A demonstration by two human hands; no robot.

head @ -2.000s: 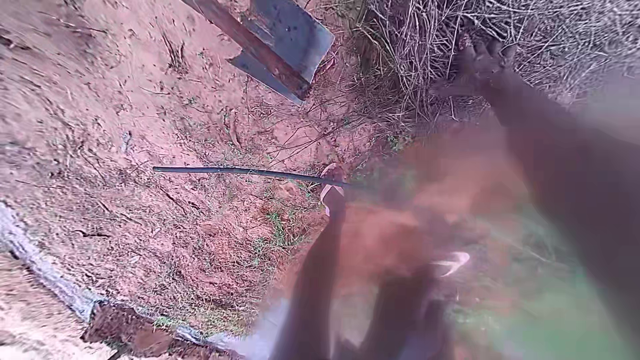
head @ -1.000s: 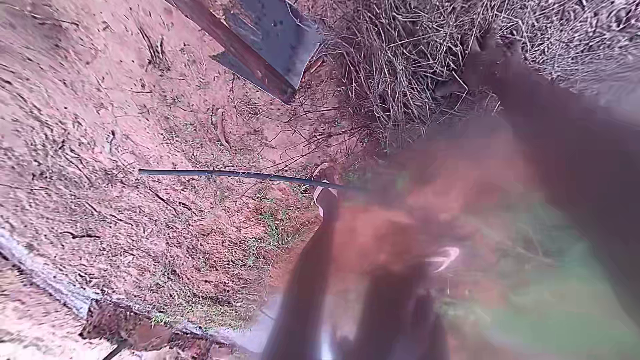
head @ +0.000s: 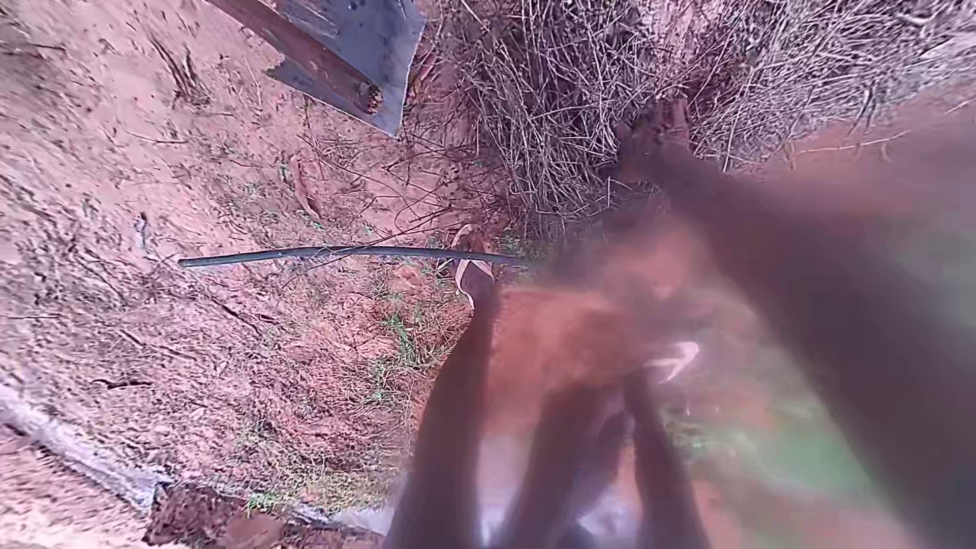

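Note:
My right hand (head: 652,145) reaches in from the right and rests against a pile of dry twigs and stalks (head: 549,99); its fingers sink among the stems, and whether they grip any is unclear. A blurred limb, seemingly my left arm (head: 568,427), comes up between my legs, and its hand is lost in the blur. A thin dark hose or rod (head: 328,252) lies across the ground, its right end meeting the blur near my sandalled foot (head: 474,274). Another sandal (head: 675,360) shows faintly to the right.
At the upper left is a flat metal blade (head: 381,46) with a brown shaft (head: 305,38), like a shovel or hoe. Reddish soil (head: 229,175) bears short grass (head: 404,335) and scattered twigs. A pale edging strip (head: 84,450) runs along the lower left beside dark brown clods (head: 191,515).
My right hand has moved down along the twig pile, nearer to my feet. The blade and the dark hose or rod lie as before; the view has shifted slightly.

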